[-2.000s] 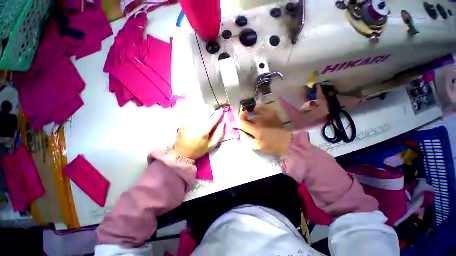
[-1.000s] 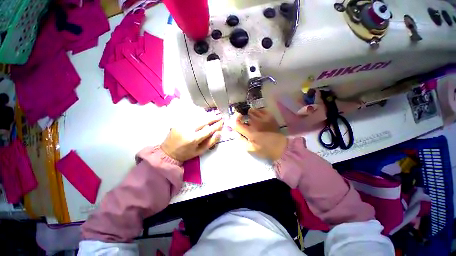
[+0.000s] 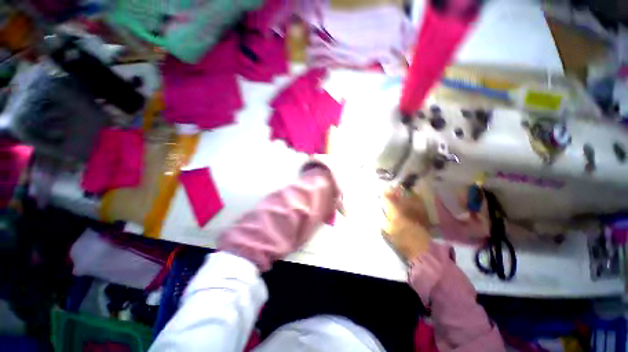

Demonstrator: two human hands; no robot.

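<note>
The view is blurred. My left hand [image 3: 315, 166] is mostly hidden or washed out; only a small dark patch shows past its pink cuff, just below the heap of magenta pieces [image 3: 306, 113]. My right hand [image 3: 406, 218] is by the needle area of the off-white sewing machine [image 3: 537, 155], fingers towards the presser foot; whether it holds anything cannot be told. A bit of magenta fabric [image 3: 330, 218] shows beside my left sleeve. One magenta piece [image 3: 202, 196] lies alone on the white table [image 3: 258, 185].
Black-handled scissors [image 3: 497, 254] lie right of my right hand. A pink holder [image 3: 435, 58] stands on the machine. Larger magenta panels [image 3: 200, 93], a green basket [image 3: 200, 31] and pale pink panels [image 3: 365, 38] are at the back. Taped cardboard [image 3: 164, 165] is at the left edge.
The view has swung left and tilted up. My left hand has left the needle area and moved towards the magenta heap. My right hand is still near the needle.
</note>
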